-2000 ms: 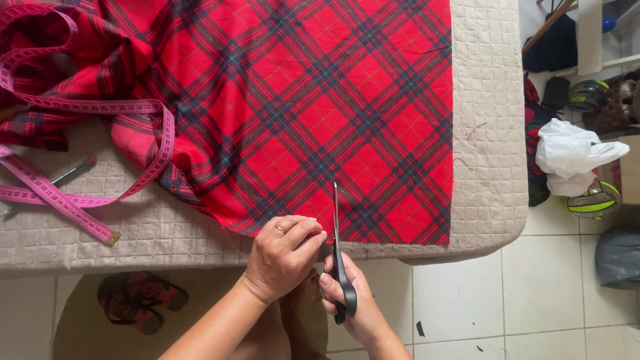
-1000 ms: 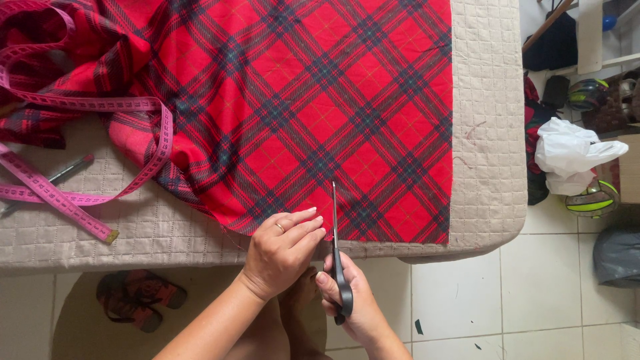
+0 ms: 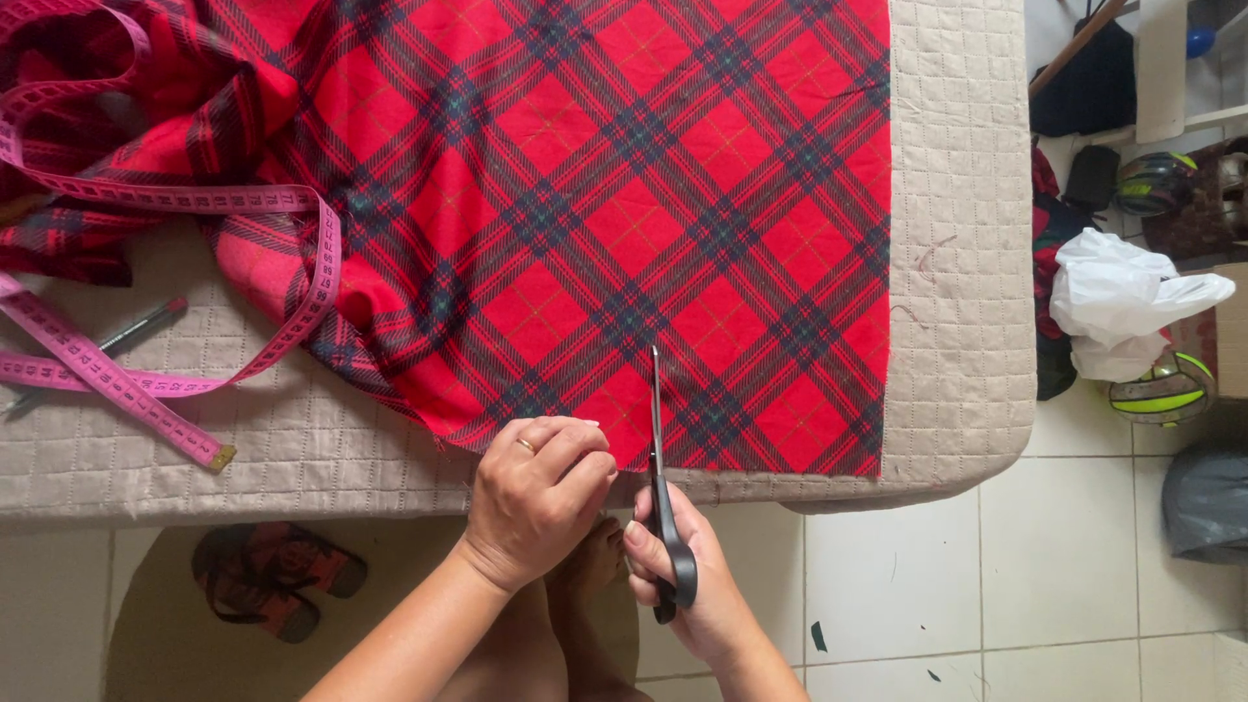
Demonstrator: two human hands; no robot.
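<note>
Red and dark plaid fabric [image 3: 634, 224] covers much of the quilted beige surface, bunched up on the left. My left hand [image 3: 541, 487], with a ring on one finger, pinches the fabric's near edge; the fingertips are partly hidden. Close by on its right, my right hand [image 3: 687, 575] holds black-handled scissors [image 3: 657, 419]. Their blades point away from me over the near edge of the cloth and look nearly closed. A pink measuring tape [image 3: 175, 195] loops over the bunched cloth and the quilted cover. Beneath it lies a pen or pencil [image 3: 146, 327].
The quilted cover [image 3: 960, 292] ends at a near edge just above my hands. Sandals [image 3: 278, 575] lie on the tiled floor at lower left. On the right are a white plastic bag [image 3: 1121, 292], a dark bag [image 3: 1209, 502] and a white rack [image 3: 1160, 68]. Small scraps [image 3: 818, 637] dot the tiles.
</note>
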